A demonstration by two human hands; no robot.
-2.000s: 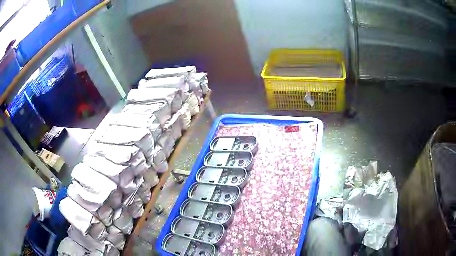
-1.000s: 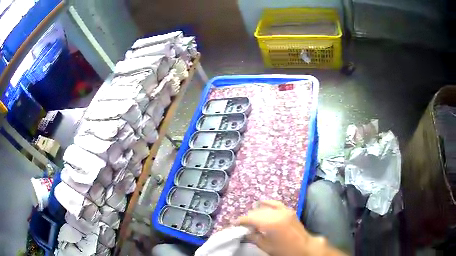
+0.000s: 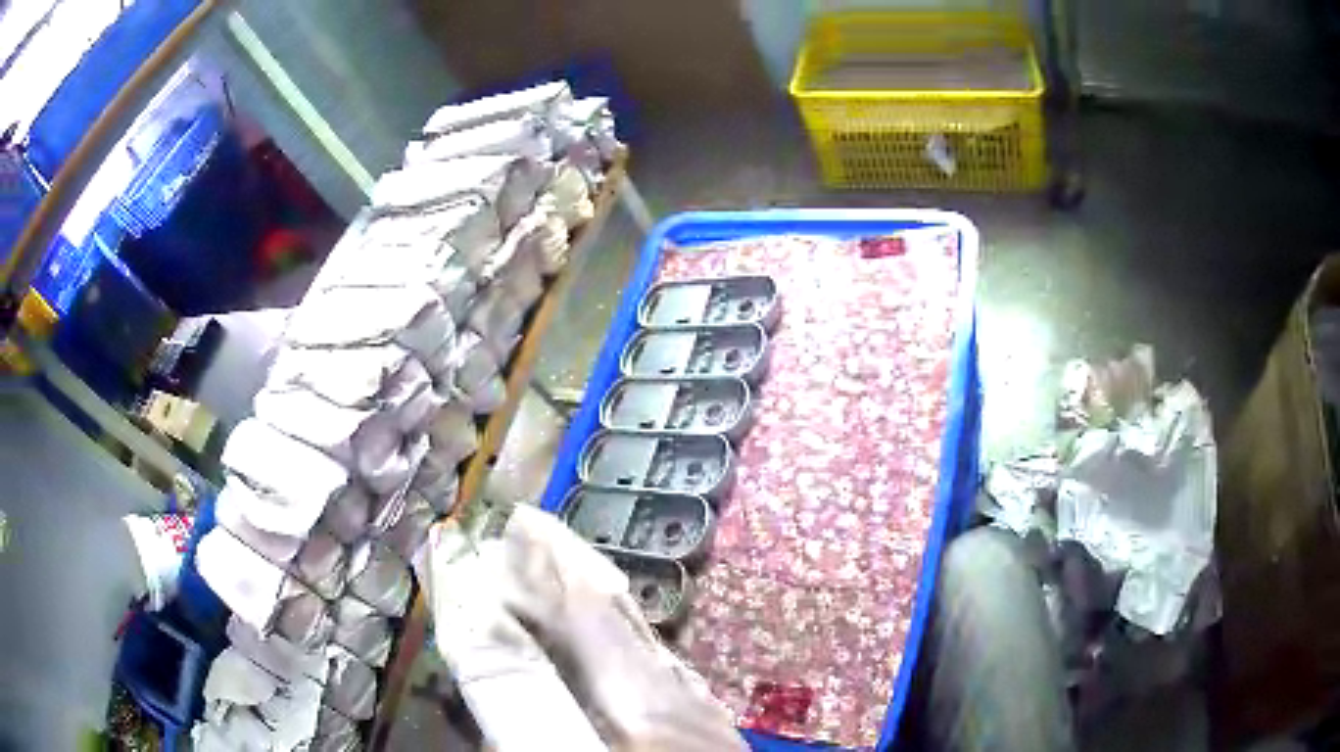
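Off-white wrapping paper [image 3: 514, 632], blurred and creased, rises from the bottom edge in two long folds. It covers the near left part of the blue tray [image 3: 963, 441]. I cannot tell if anything is inside it. Several silver-grey round-ended housings [image 3: 679, 404] lie open side up in a row along the tray's left side. The nearest one seen is partly covered by the paper. The tray has a pink-red mottled lining [image 3: 823, 514] with a dark red patch at its near end. Neither of my hands can be made out; the paper may hide them.
White-grey wrapped bundles [image 3: 360, 323] are stacked on the bench at the left. A yellow crate [image 3: 926, 140] stands on the floor beyond the tray. Crumpled paper [image 3: 1139, 500] lies right of my knee [image 3: 999, 632]. A brown carton [image 3: 1286, 426] stands at the far right.
The bare right hand seen over the tray's near end is out of sight. The paper has moved left and up, now over the nearest housings. The view has shifted slightly.
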